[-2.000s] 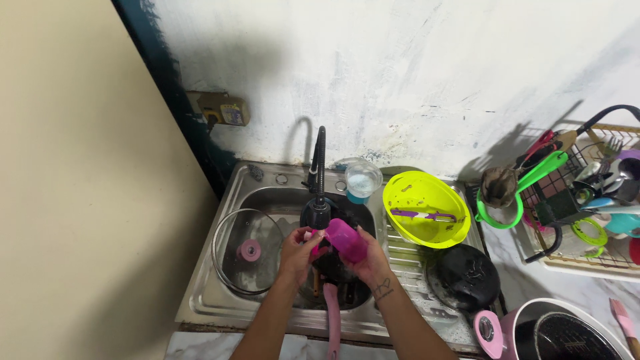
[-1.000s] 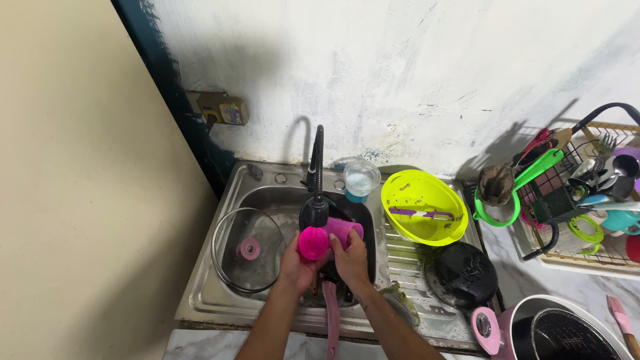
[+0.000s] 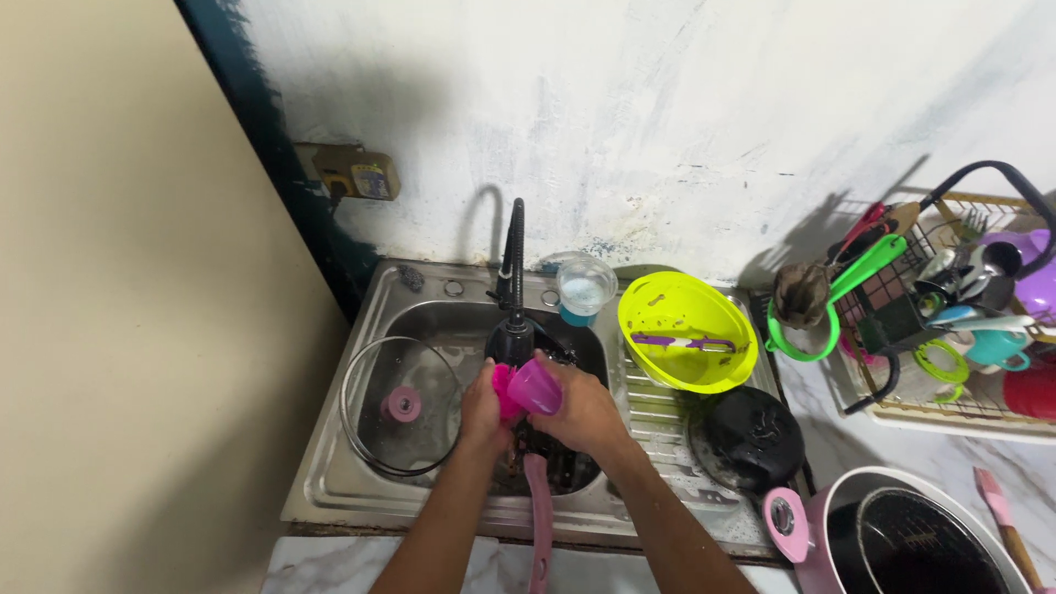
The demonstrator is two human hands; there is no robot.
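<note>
Over the steel sink, under the black faucet head, my left hand grips a bright pink ribbed item, perhaps a scrubber or a cup. My right hand holds a purple-pink plastic cup tilted against it. Below both hands, a dark pan lies in the basin, its pink handle reaching over the front edge. A glass lid with a pink knob leans in the left of the basin.
A clear tub of bluish liquid stands behind the basin. Right of it are a yellow-green bowl holding a purple-handled peeler, a black lid-like piece, a green strainer, a pink pot and a loaded dish rack.
The purple-pink cup has turned in my right hand, so its opening now faces down to the right. The bright pink item stays in my left hand, near the faucet head.
</note>
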